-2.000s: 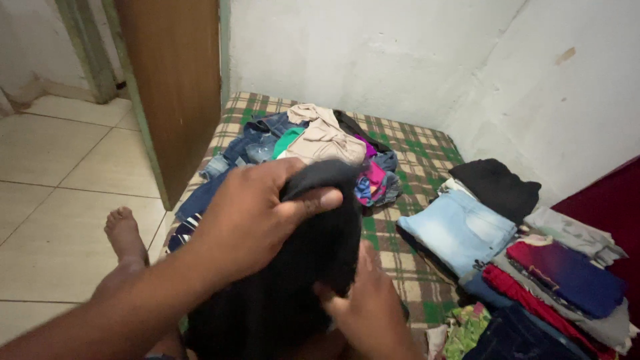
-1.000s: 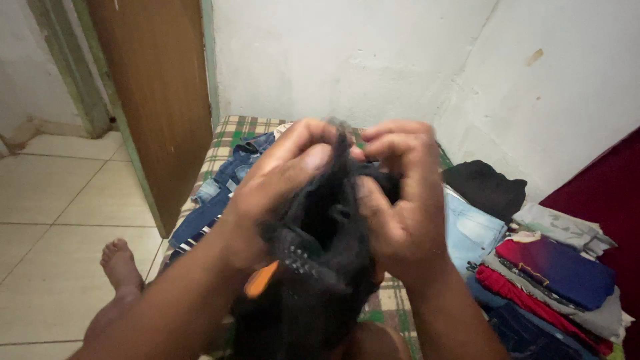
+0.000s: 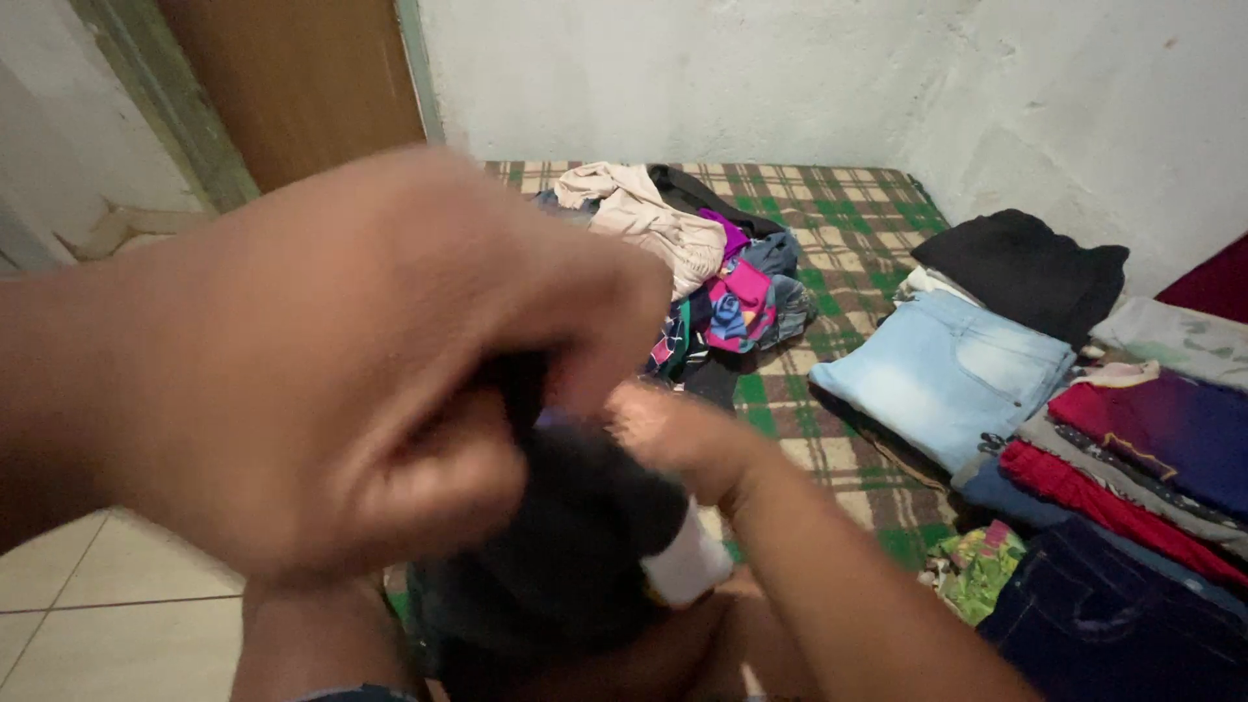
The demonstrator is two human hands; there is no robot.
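Note:
My left hand [image 3: 390, 370] is large and blurred close to the camera, its fingers closed on a black cloth garment [image 3: 565, 546]. Lower and farther from the camera, my right hand [image 3: 682, 439] grips the same garment from the right side. The garment hangs down over my lap, and a white patch shows on its right part. Its upper edge is mostly hidden behind my left hand. Beyond my hands, a loose heap of clothes [image 3: 663, 234] in beige, black, purple and pink lies on a plaid-covered mattress [image 3: 848, 224].
Folded light blue jeans [image 3: 946, 361] and a folded black garment [image 3: 1024, 273] lie at the right. Nearer are a stack with a red and blue shirt [image 3: 1170, 429], dark jeans [image 3: 1092, 604] and a green patterned cloth [image 3: 980, 565]. A brown door [image 3: 302, 88] stands back left.
My left hand has come up close to the camera on the left. My right hand has moved down. An orange mark on the black garment, visible one second ago, no longer shows clearly.

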